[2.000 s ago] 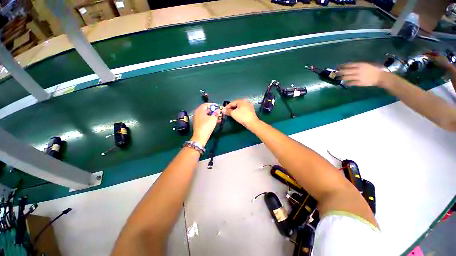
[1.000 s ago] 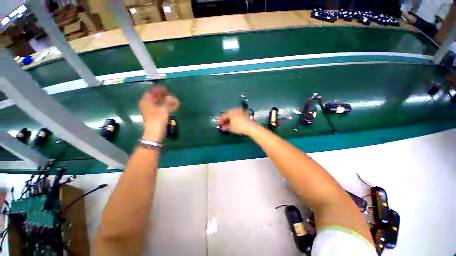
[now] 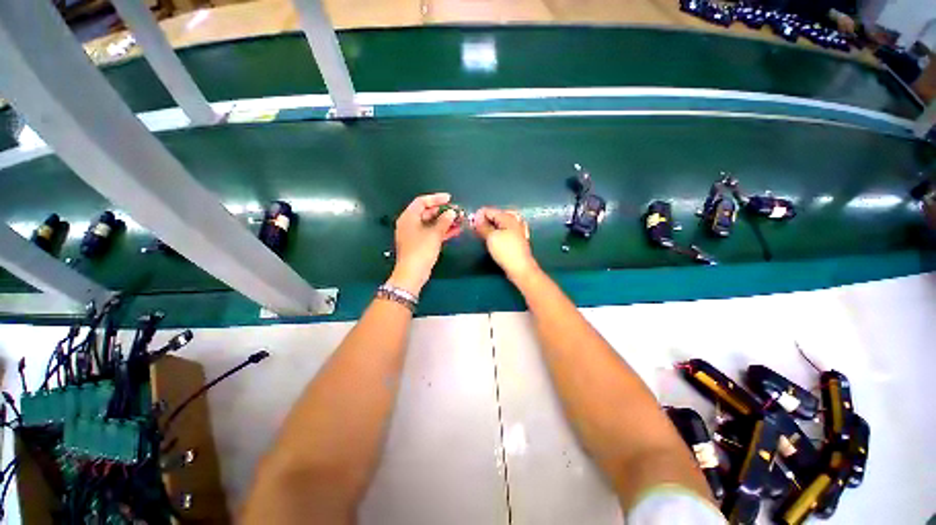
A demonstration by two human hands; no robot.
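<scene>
My left hand (image 3: 423, 238) is over the green belt with its fingertips closed on a small green circuit board (image 3: 449, 213). My right hand (image 3: 503, 238) is just to its right, its fingertips pinched on a tiny pale piece (image 3: 473, 219) that may be a wire plug. The two hands' fingertips nearly meet. The fingers hide most of the board and any wires. A black battery pack (image 3: 587, 214) with a board and cord lies on the belt to the right of my hands.
More packs lie along the belt (image 3: 411, 154) on both sides. A loose pile of black packs (image 3: 757, 451) is on the white bench at right. A carton (image 3: 190, 441) with green board panels (image 3: 101, 439) and black leads is at left. White-grey posts (image 3: 154, 154) cross the belt at left.
The view has shifted, with more of the pack pile and board carton showing. My hands were apart over the belt a second ago and are now together at the green board.
</scene>
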